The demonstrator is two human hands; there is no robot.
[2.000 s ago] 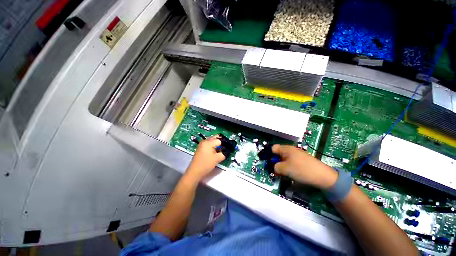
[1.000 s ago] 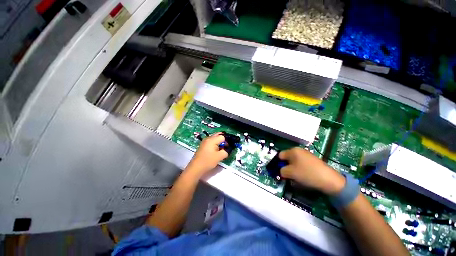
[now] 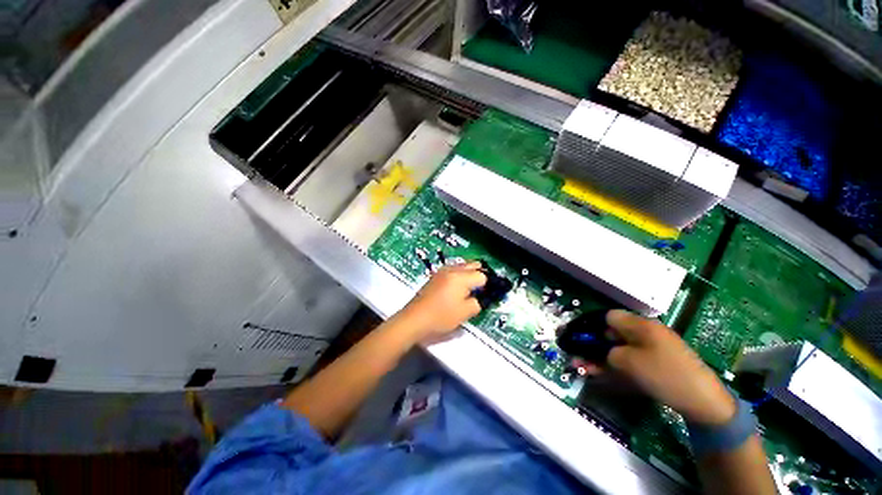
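Observation:
A large green circuit board (image 3: 508,138) lies on the conveyor in front of me, with small parts standing on its near half. A long white-silver heat sink (image 3: 561,232) crosses it, and a finned heat sink (image 3: 643,160) stands behind with a yellow strip (image 3: 619,208) at its foot. My left hand (image 3: 457,298) is low over the board's near left part, its fingertips in black cots. My right hand (image 3: 643,353) is over the near right part, with black cots and a bit of blue at the fingertips. Whether either hand holds a component cannot be told.
The conveyor's near rail (image 3: 319,247) runs between my body and the board. A second board (image 3: 774,266) with heat sinks lies to the right. Behind are a bin of cream parts (image 3: 674,70), a bin of blue parts (image 3: 779,121) and a clear plastic bag (image 3: 515,19).
The view has turned, so the scene sits further right and more tilted. A dark panel edge now shows in the conveyor opening at left. Both hands remain over the near part of the board.

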